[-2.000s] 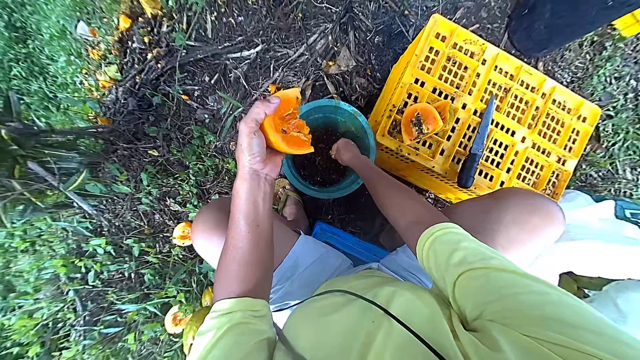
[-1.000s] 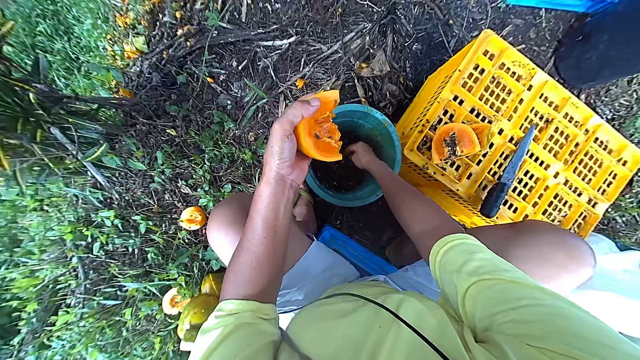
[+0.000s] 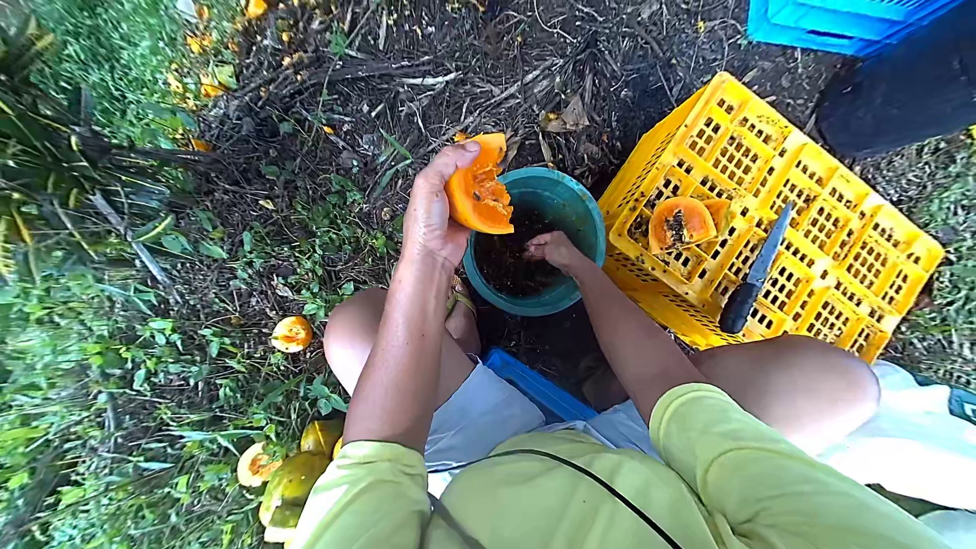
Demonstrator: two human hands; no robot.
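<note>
My left hand [image 3: 436,200] grips a piece of orange papaya [image 3: 482,187], its scooped flesh side facing right, at the upper left of a green plastic bucket [image 3: 535,305]. Inside the bucket, my right hand [image 3: 553,250] is lowered over a dark mass of seeds [image 3: 515,263]; its fingertips are partly hidden, so I cannot tell whether they hold anything. On the upturned yellow plastic crate [image 3: 808,221] to the right lies a cut papaya piece [image 3: 681,225] with dark seeds. Beside it rests a knife [image 3: 756,267] with a black handle.
Papaya halves and pieces [image 3: 290,488] lie in the grass at lower left, with another cut piece [image 3: 291,334] above them. A blue crate [image 3: 846,23] and a dark container [image 3: 903,91] stand at upper right. Something blue, of plastic, [image 3: 537,385] sits between my legs.
My left hand keeps its hold on the papaya piece beside the bucket, and my right hand stays inside the bucket. The view has shifted, bringing the blue crate at upper right further into sight.
</note>
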